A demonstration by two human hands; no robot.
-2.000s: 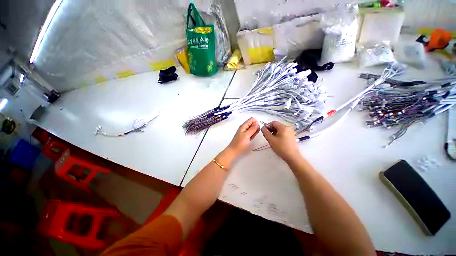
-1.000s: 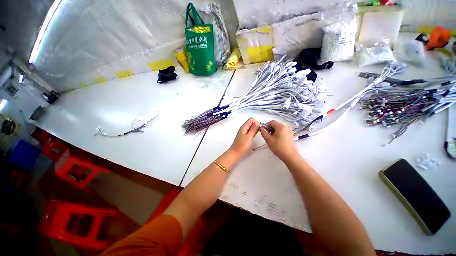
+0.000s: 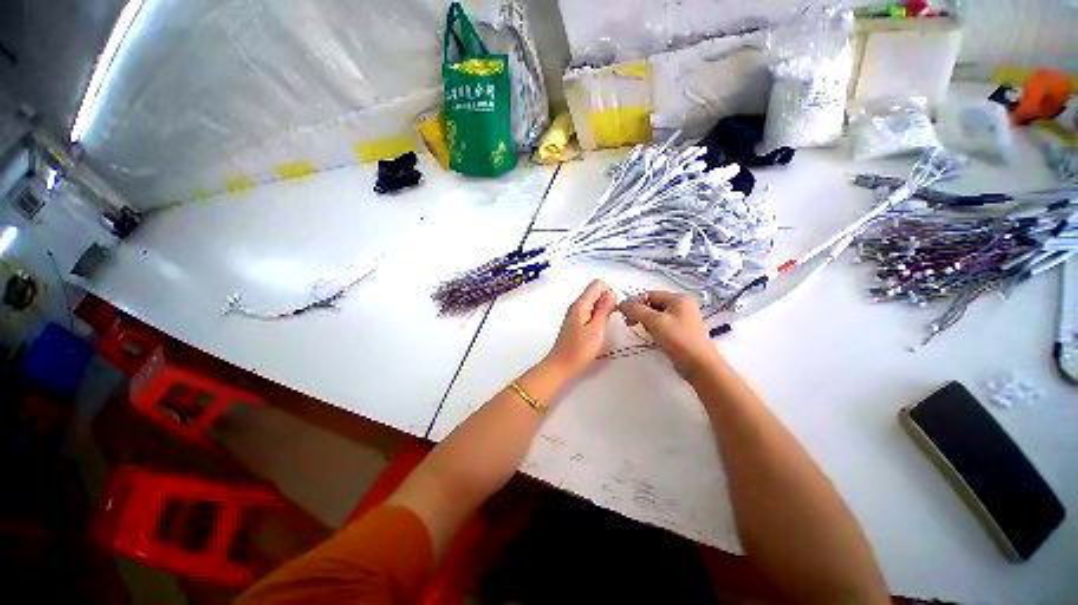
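Note:
My left hand (image 3: 585, 324) and my right hand (image 3: 670, 324) meet fingertip to fingertip over the table, in front of the main cable bundle. Between them they pinch the thin wire end of a white cable (image 3: 786, 292); a small whitish piece at the fingertips is mostly hidden. The cable has a dark sleeve (image 3: 720, 331) just right of my right hand and runs up to the right. Thin reddish wires (image 3: 624, 351) stick out below my hands. The main cable bundle (image 3: 662, 219) lies behind, its dark reddish wire ends pointing left.
A second bundle (image 3: 946, 251) lies at right. A smartphone (image 3: 984, 468) and small clear-white pieces (image 3: 1012, 389) are at right front. A lone thin cable (image 3: 284, 313) lies at left. A green bag (image 3: 478, 112), black item (image 3: 397, 174) and bags of white parts (image 3: 809, 95) stand behind. Red stools (image 3: 189, 526) are lower left.
My right hand's fingers have shifted slightly and spread a little at the wire end. The dark sleeve beside it has moved slightly to the right. My left hand keeps its pinch in nearly the same place.

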